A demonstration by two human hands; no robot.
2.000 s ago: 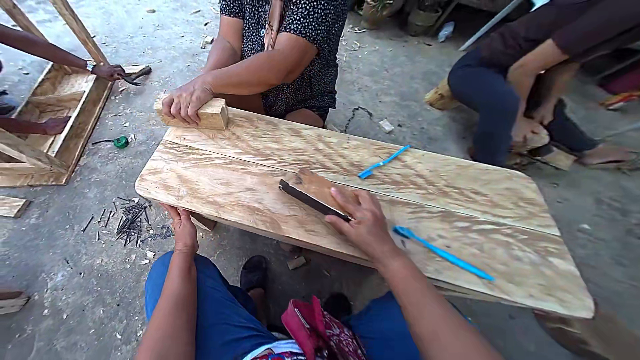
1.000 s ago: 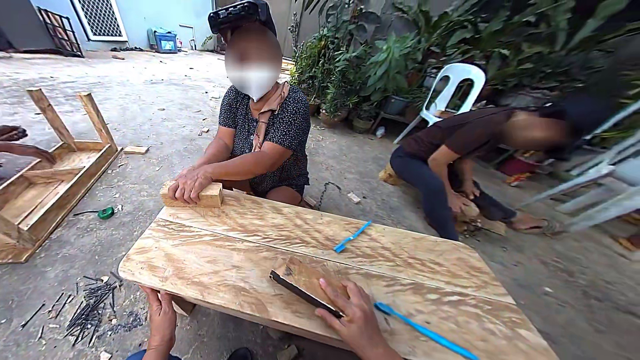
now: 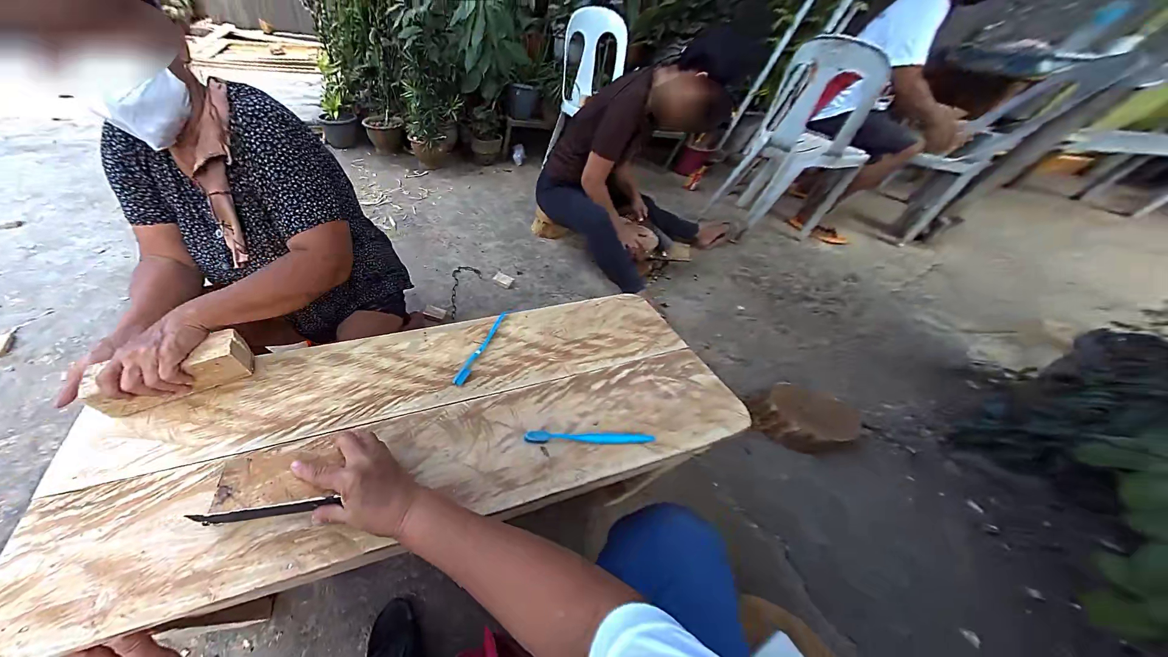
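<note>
A wooden tabletop of two boards point(image 3: 438, 438) lies before me, streaked brown. My right hand point(image 3: 370, 484) rests on a thin flat wood piece point(image 3: 269, 479) near its middle, beside a dark narrow strip point(image 3: 260, 513) whose end lies at my fingers; whether I grip either is unclear. My left hand point(image 3: 128, 646) shows only in part, under the near left edge of the tabletop. Two blue toothbrushes lie on the boards, one near the far edge point(image 3: 479, 349), one to the right of my right hand point(image 3: 593, 438). Across from me a person's hands point(image 3: 151, 356) hold a wooden block point(image 3: 214, 365) on the tabletop.
A tree-stump seat point(image 3: 808, 417) stands right of the tabletop. Beyond it, a person in dark clothes point(image 3: 607, 173) sits low, working on something wooden. White plastic chairs point(image 3: 817, 100), another seated person and potted plants point(image 3: 433, 137) are behind. A chain point(image 3: 456, 290) lies on the concrete floor.
The view has swung to the right, so the wooden frame and dark scraps on the left are out of sight. The hands keep about the same places on the tabletop.
</note>
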